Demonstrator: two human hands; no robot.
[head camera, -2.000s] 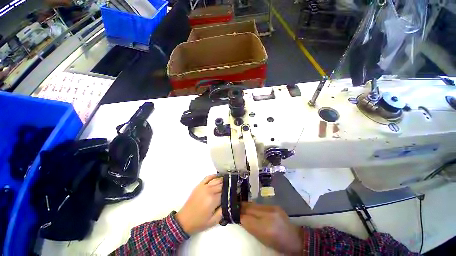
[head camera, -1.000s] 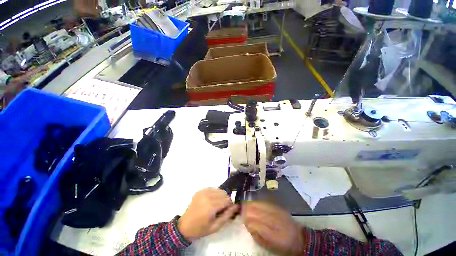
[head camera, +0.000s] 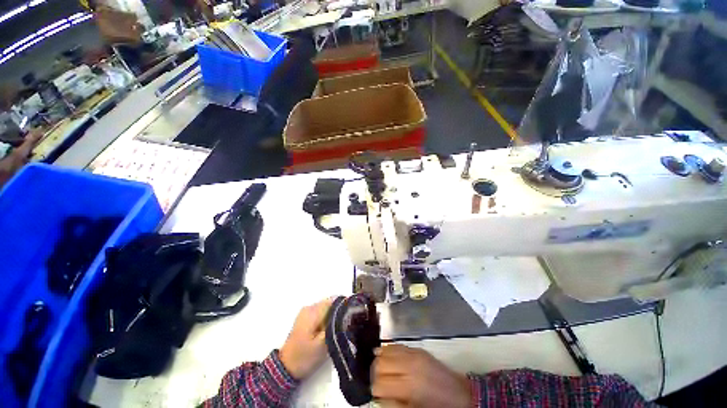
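Note:
A black fabric loop (head camera: 347, 343) with a pale line along it stands in front of the machine head, clear of the needle area. My left hand (head camera: 308, 341) holds its left side, with the fingers partly hidden behind it. My right hand (head camera: 414, 376) holds its lower right side. The white sewing machine (head camera: 478, 231) stands just beyond, its presser foot (head camera: 394, 288) visible with no black piece under it.
A heap of black pieces (head camera: 147, 303) lies at the left beside a blue bin (head camera: 143, 209) with black pieces inside. A black loop (head camera: 325, 199) lies behind the machine head. A slim dark tool (head camera: 567, 336) and a white pointed sheet (head camera: 490, 288) lie under the machine arm.
The black piece has come out from under the machine head towards me and now stands open as a loop. My hands have moved apart around it. The camera view has shifted.

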